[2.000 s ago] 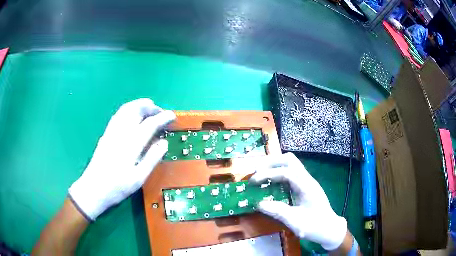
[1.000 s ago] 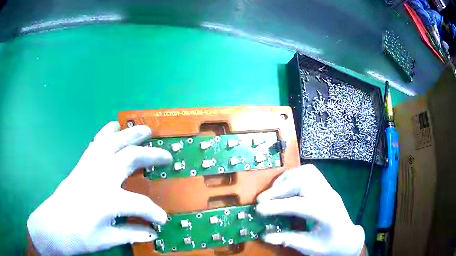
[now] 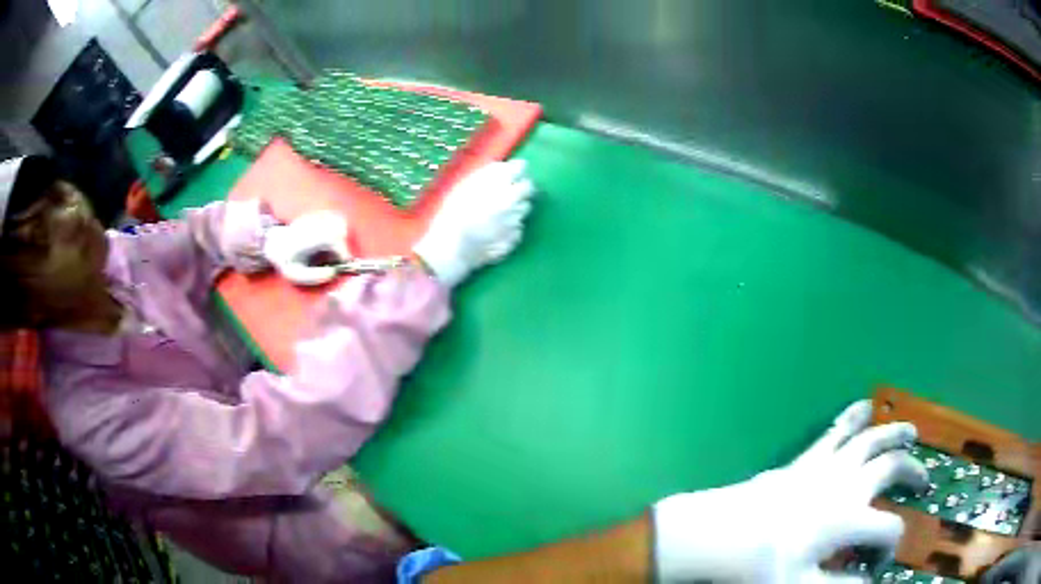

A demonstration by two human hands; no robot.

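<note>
My gloved left hand [image 3: 788, 519] reaches in from the bottom, its fingers apart over the left side of the orange-brown fixture [image 3: 942, 420]. Its fingertips are at the left end of the upper green circuit board [image 3: 970, 488], which lies in a slot. A second green board [image 3: 902, 574] shows in part at the bottom edge. A pale shape at the bottom right corner looks like my gloved right hand [image 3: 1014, 567], mostly cut off and blurred. The fixture is cut off by the right and bottom edges.
A co-worker in a pink smock [image 3: 228, 445] sits at the left, with white-gloved hands over a red mat [image 3: 325, 211]. A thin item is at one hand. Rows of green boards [image 3: 377, 131] lie on that mat. The green bench mat [image 3: 616, 342] lies between us, with the dark conveyor [image 3: 731, 91] behind.
The view has swung left, bringing the co-worker in and moving the fixture to the lower right. The screw tray, screwdriver and carton are out of view. My right hand is almost out of the picture.
</note>
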